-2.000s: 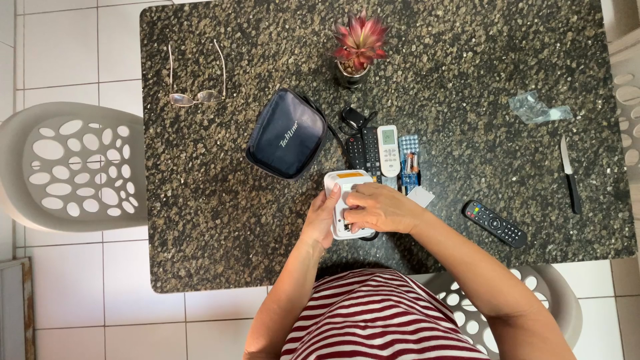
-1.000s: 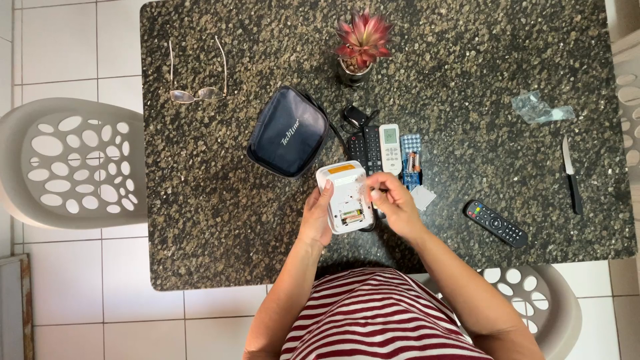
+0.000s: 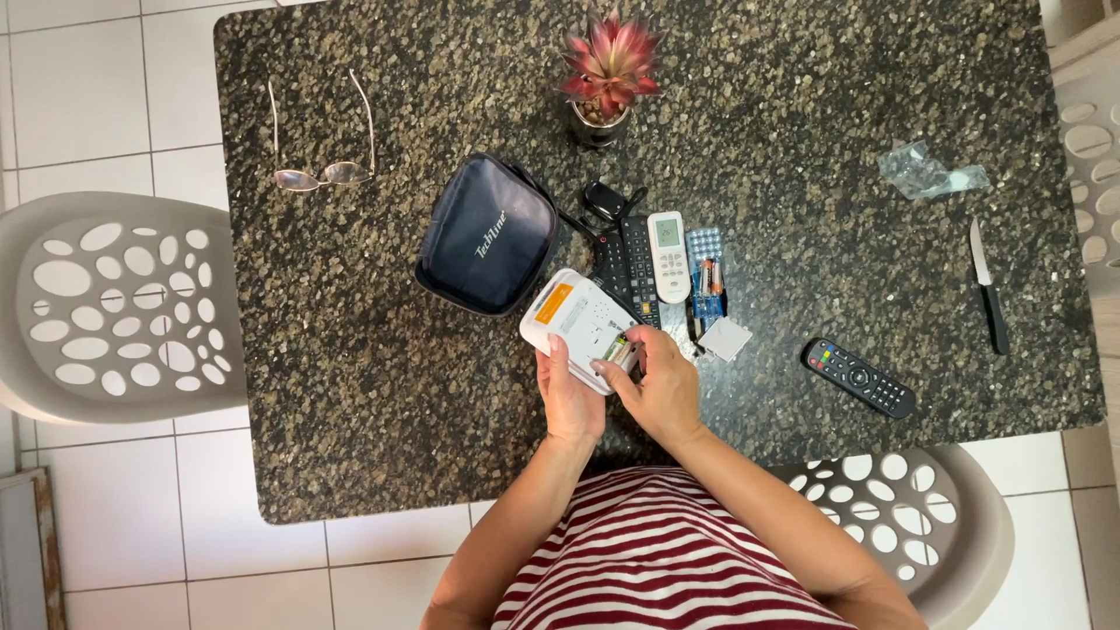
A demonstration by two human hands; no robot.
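Observation:
My left hand (image 3: 570,398) holds a white plastic device (image 3: 577,319) from below, its back with an orange label facing up. Its battery compartment is uncovered, and batteries (image 3: 618,352) show inside. My right hand (image 3: 654,376) grips the device's right edge, thumb and fingers around the compartment. Beyond it lie two black remote controls (image 3: 640,262), a white air-conditioner remote (image 3: 669,258) and a blue blister pack (image 3: 704,241) with loose batteries (image 3: 710,276) on it. A small white square cover (image 3: 725,339) lies right of my right hand.
A dark blue zip case (image 3: 490,234) sits left of the remotes, below a potted red succulent (image 3: 604,74). Eyeglasses (image 3: 324,178) lie at the left. Toward the right are a black remote (image 3: 857,378), a knife (image 3: 989,284) and crumpled clear plastic (image 3: 932,171). Chairs (image 3: 114,306) stand around the granite table.
My right hand has come back onto the device's battery compartment, from beside the device a second ago. The device is now tilted, its top end turned to the left.

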